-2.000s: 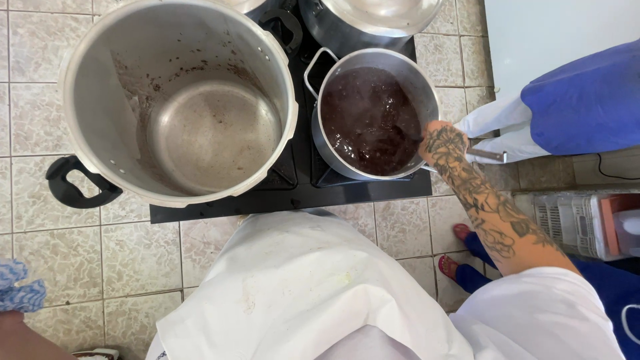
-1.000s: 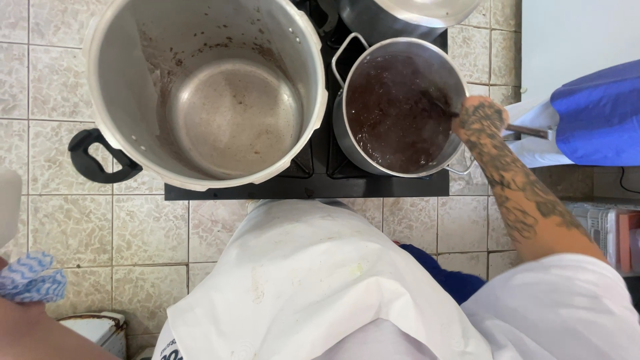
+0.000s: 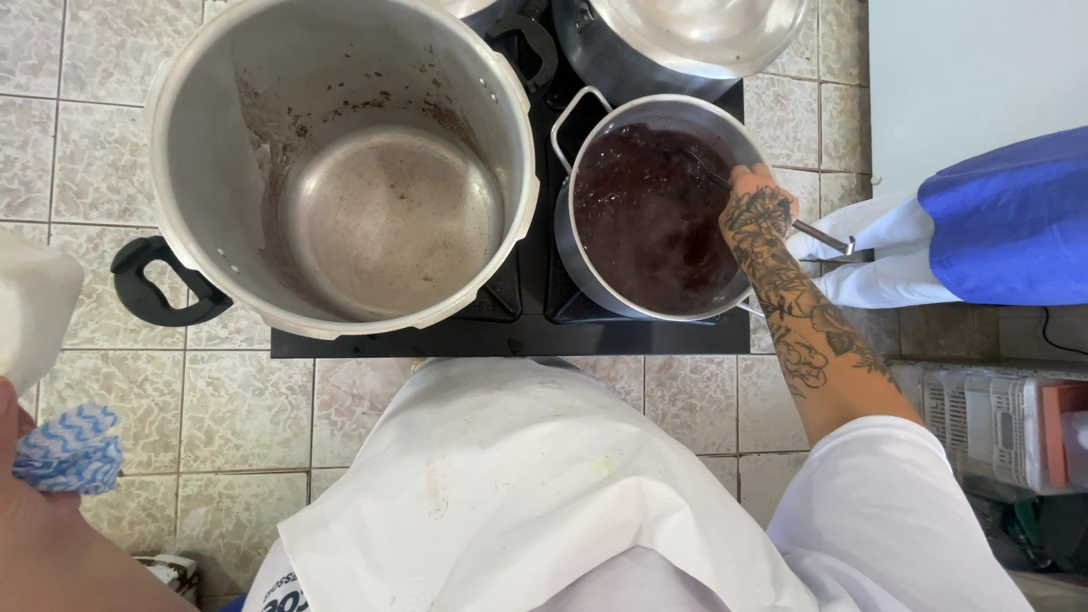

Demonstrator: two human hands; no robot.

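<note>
My right hand (image 3: 759,200) is closed around the metal handle of a ladle or spoon (image 3: 823,235), whose lower end dips into dark, steaming liquid (image 3: 654,225) in an aluminium pot (image 3: 568,246). At the far left edge, my left hand (image 3: 25,459) grips a crumpled blue-and-white cloth (image 3: 72,450); a white object (image 3: 32,310), cut off by the frame, is just above it, and I cannot tell whether that hand holds it too. Left of the liquid stands a large, tall aluminium pot (image 3: 391,221) with black handles, empty but for brown residue on its inner wall.
Both pots stand on a black stove (image 3: 510,340). A lidded pot (image 3: 650,68) is behind, with part of another lid beside it. At right, a co-worker in a blue apron (image 3: 1011,221) stands by a white surface (image 3: 969,76). Plastic crates (image 3: 982,416) lie lower right.
My right hand has moved the utensil about in the liquid. The white object at the left edge shows more fully than one second ago.
</note>
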